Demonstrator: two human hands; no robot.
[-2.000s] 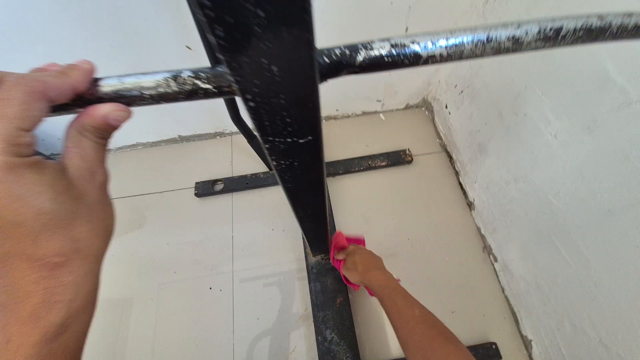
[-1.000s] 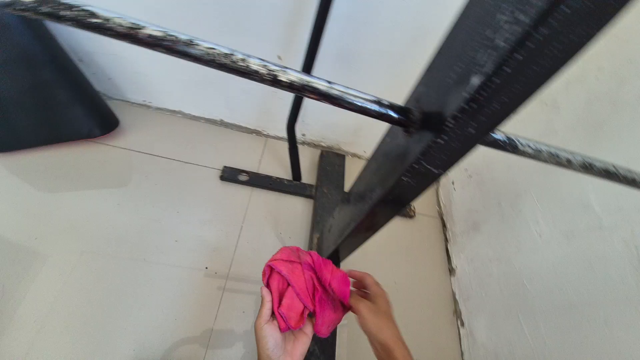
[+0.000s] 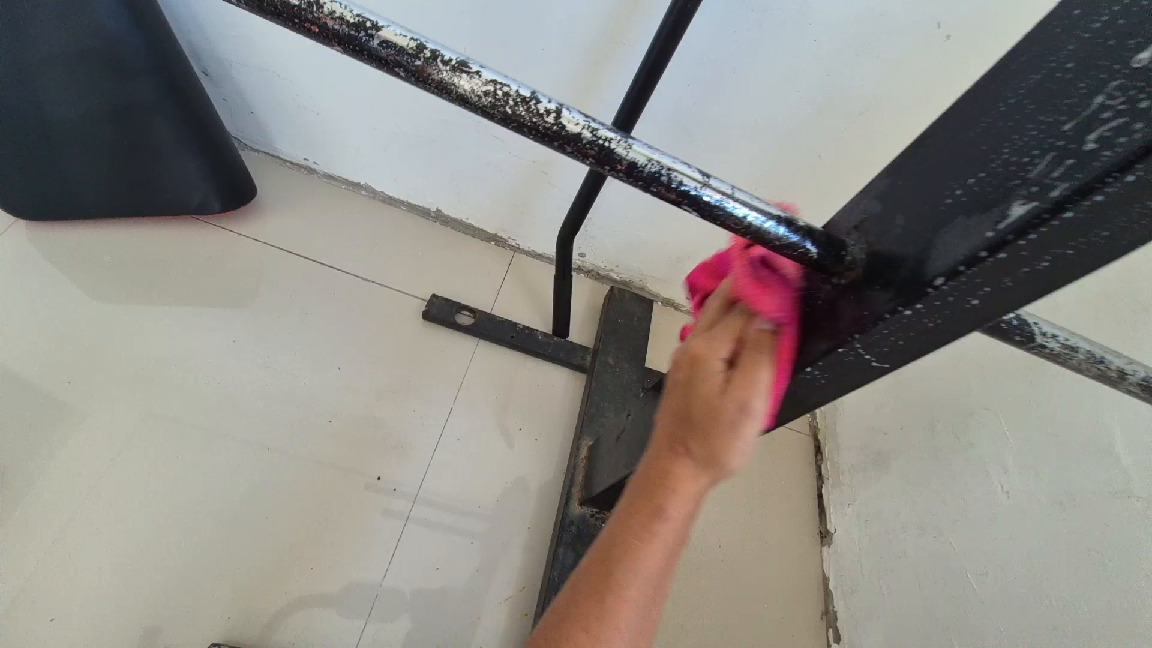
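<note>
My right hand point(image 3: 720, 387) holds a crumpled pink cloth point(image 3: 760, 279) at the joint where a round metal bar point(image 3: 576, 130) with worn black paint meets a thick black steel post point(image 3: 954, 180). The cloth touches the bar's underside and lies against the side of the post; the motion blurs the fingers. Pale specks and smears mark the post. My left hand is outside the view. Below the hand, the black steel base beam point(image 3: 576, 531) rests on the floor, partly hidden by my forearm.
A black padded panel point(image 3: 117, 117) stands at upper left. A bent black tube point(image 3: 576, 211) reaches down to a flat crossbar point(image 3: 504, 333) on the tiled floor point(image 3: 270, 432). White walls meet behind the post, with a rough wall point(image 3: 990, 522) at right.
Two seconds ago my left hand gripped the bar and my right hand held the cloth low on the post. One second ago both hands were at the cloth; now the right has it up at the joint.
</note>
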